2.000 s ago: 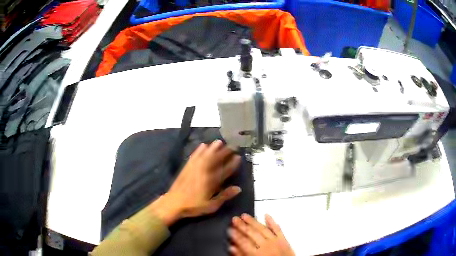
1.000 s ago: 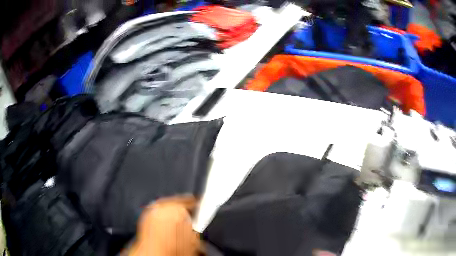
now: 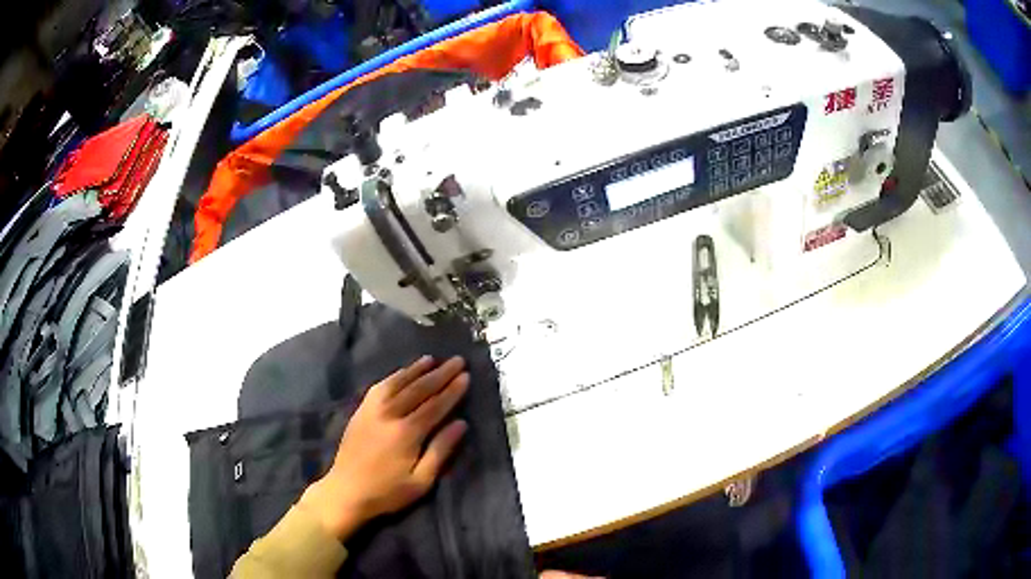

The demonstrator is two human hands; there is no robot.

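Note:
A black bag panel [image 3: 296, 368] with a rounded corner lies on the white table, its right part under the sewing head by the presser foot [image 3: 481, 322]. A second black piece [image 3: 266, 475] with a straight top edge and a small pale mark lies over its lower part. A short black webbing strip [image 3: 351, 296] sticks up near the panel's top edge. My left hand [image 3: 396, 439] lies flat on the black cloth just below the foot, fingers slightly apart. Only a sliver of my right hand [image 3: 569, 575] shows at the bottom edge, cut off.
The white sewing machine [image 3: 565, 147] has a lit control panel [image 3: 650, 184]. Dark thread snips [image 3: 705, 285] lie on its bed. Stacked black panels [image 3: 74, 503], grey pieces [image 3: 51, 322] and red pieces [image 3: 107, 164] are at left. An orange-lined bin [image 3: 215, 215] is behind; a blue bin [image 3: 820, 515] is at lower right.
The view has swung from the left-hand stack back to the machine. My left hand has moved from beside the stack onto the cloth. The second black piece now overlies the panel.

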